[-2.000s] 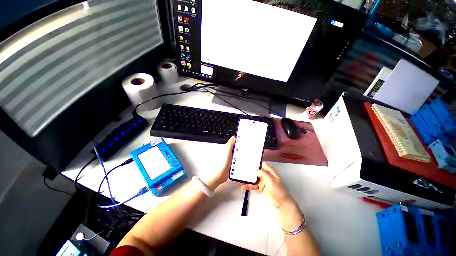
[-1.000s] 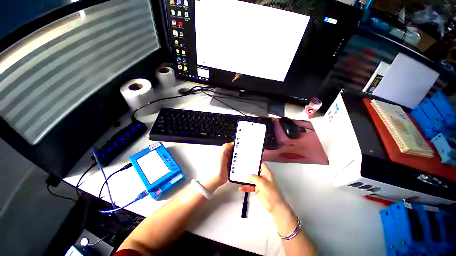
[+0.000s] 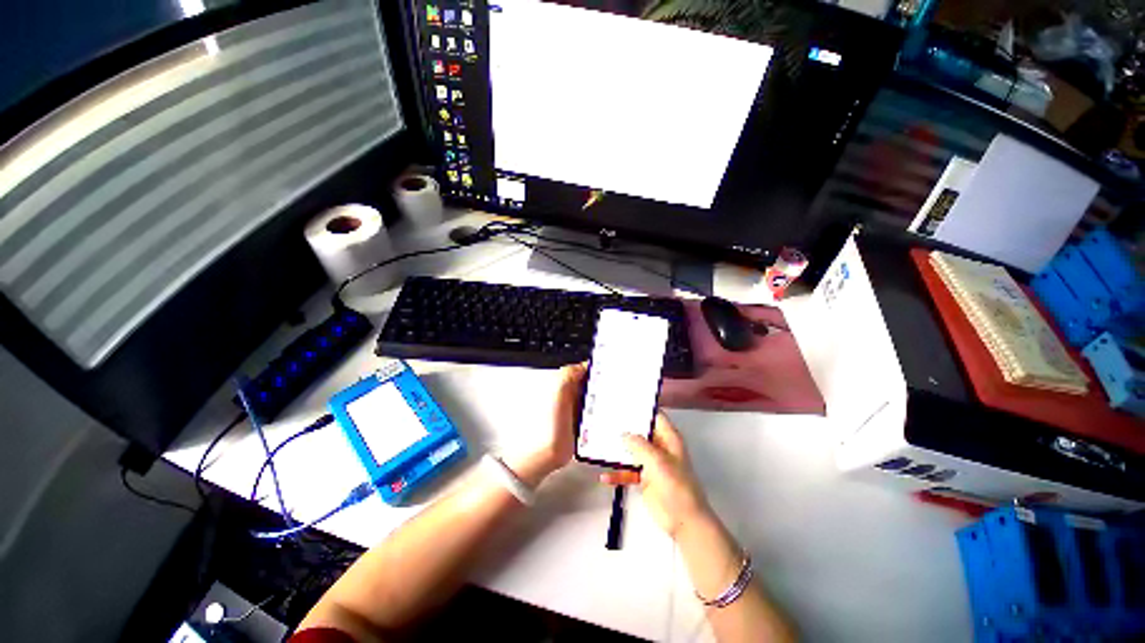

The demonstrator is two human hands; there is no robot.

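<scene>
A smartphone point(image 3: 623, 387) with a mostly white screen is held upright above the white desk, in front of the keyboard. My left hand point(image 3: 565, 421) grips its left edge; the fingers behind it are hidden. My right hand point(image 3: 663, 475) is at its lower right, with the thumb over the bottom of the screen and a fingertip below the phone's lower edge. A thin black stick point(image 3: 615, 518) lies on the desk just below the phone.
Keyboard point(image 3: 490, 320) and mouse point(image 3: 726, 323) on a dark red pad lie behind the phone. A blue unit point(image 3: 397, 430) with cables and a black hub point(image 3: 305, 362) stand left. A white and black printer point(image 3: 879, 377) and blue holders point(image 3: 1055, 572) stand right. Monitor point(image 3: 804, 163) behind.
My right thumb has moved onto the lower part of the screen since the earliest frame. The screen content has changed. The phone stays in my hands at nearly the same place.
</scene>
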